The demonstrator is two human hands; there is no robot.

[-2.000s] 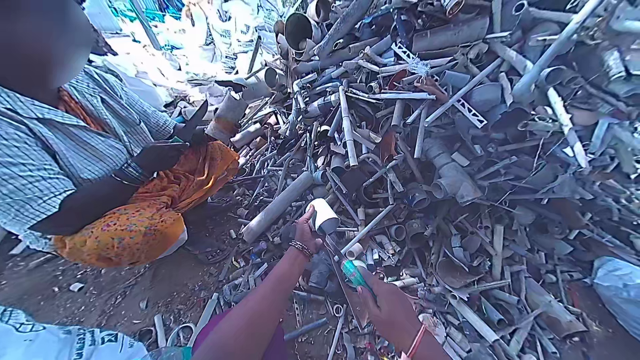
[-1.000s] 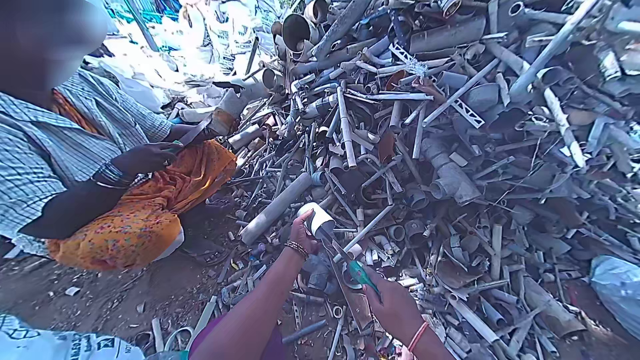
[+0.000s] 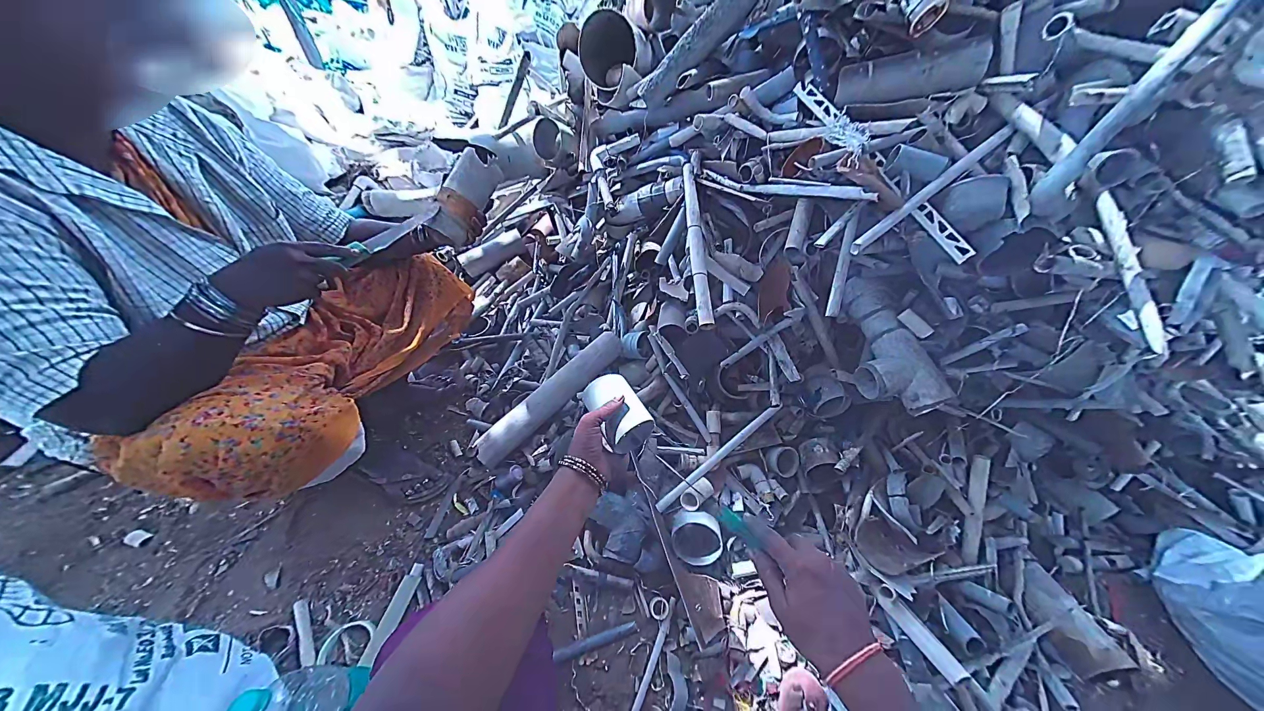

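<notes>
My left hand (image 3: 597,439) grips a short white plastic pipe piece (image 3: 620,410) over the scrap heap. Lower right, my right hand (image 3: 815,597) is closed around a green-handled tool (image 3: 746,528); its working end is hard to make out. A long, worn, brownish metal blade (image 3: 686,583) slants down between my hands; whether it belongs to that tool I cannot tell. Just left of the green handle lies an open pipe ring (image 3: 697,538). A grey pipe length (image 3: 548,400) rests up and left of my left hand.
A heap of mixed pipe scrap (image 3: 889,346) fills the centre and right. On the left a seated person (image 3: 227,365) holds a green-handled knife (image 3: 395,237) by a large pipe piece (image 3: 464,197). Printed white sacks (image 3: 109,652) lie lower left, a pale plastic bag (image 3: 1210,602) lower right.
My right hand and the green handle have shifted a little to the right, away from the white pipe piece. My left hand keeps hold of that piece. The seated person's hands have moved.
</notes>
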